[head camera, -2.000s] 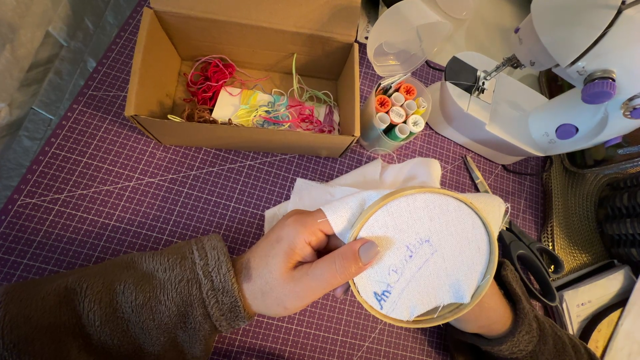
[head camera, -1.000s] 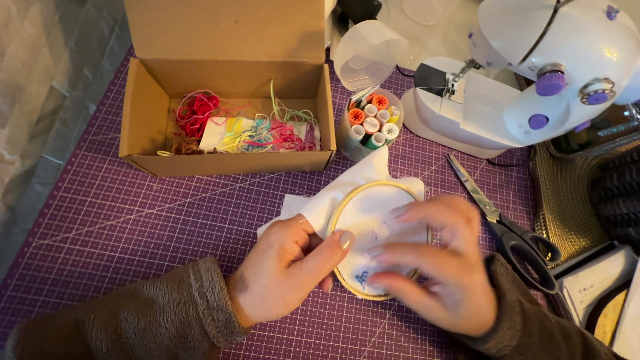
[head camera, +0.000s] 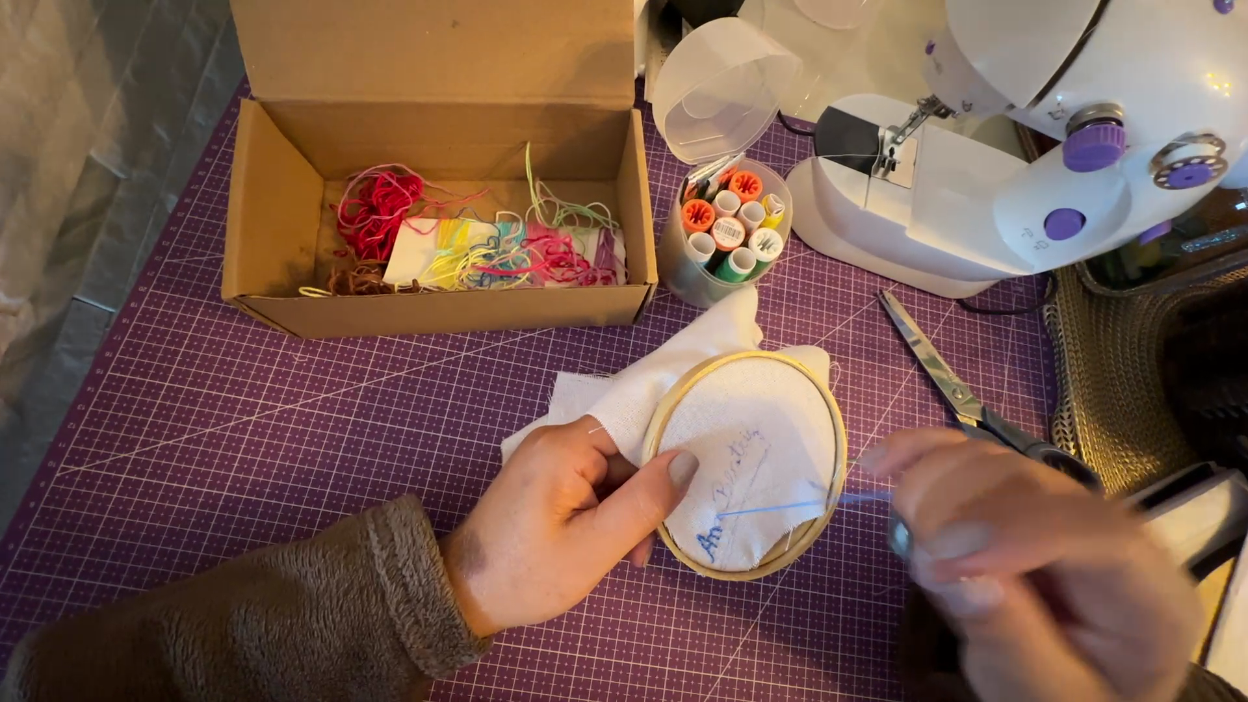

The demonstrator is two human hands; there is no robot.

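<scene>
My left hand (head camera: 575, 517) grips the left rim of a round wooden embroidery hoop (head camera: 840, 429), thumb on top. White fabric (head camera: 760, 409) is stretched in the hoop and its loose part spreads behind my fingers. The cloth bears drawn lettering, partly stitched in blue at the lower left. A blue thread (head camera: 780, 508) runs taut from the stitching over the hoop's right rim to my right hand (head camera: 1033, 546). That hand is blurred, its fingers bent together at the thread; whether they also hold a needle cannot be seen.
Behind the hoop stand an open cardboard box (head camera: 439, 314) of tangled embroidery floss (head camera: 385, 205) and a clear tub (head camera: 682, 263) of thread spools. A white sewing machine (head camera: 975, 214) is at the back right. Scissors (head camera: 941, 375) lie partly open beside my right hand, on the purple cutting mat (head camera: 244, 419).
My right hand has moved from over the hoop to its right, and blue thread now stretches between it and the cloth. Two seconds ago it was behind the hoop. My left hand keeps its hold.
</scene>
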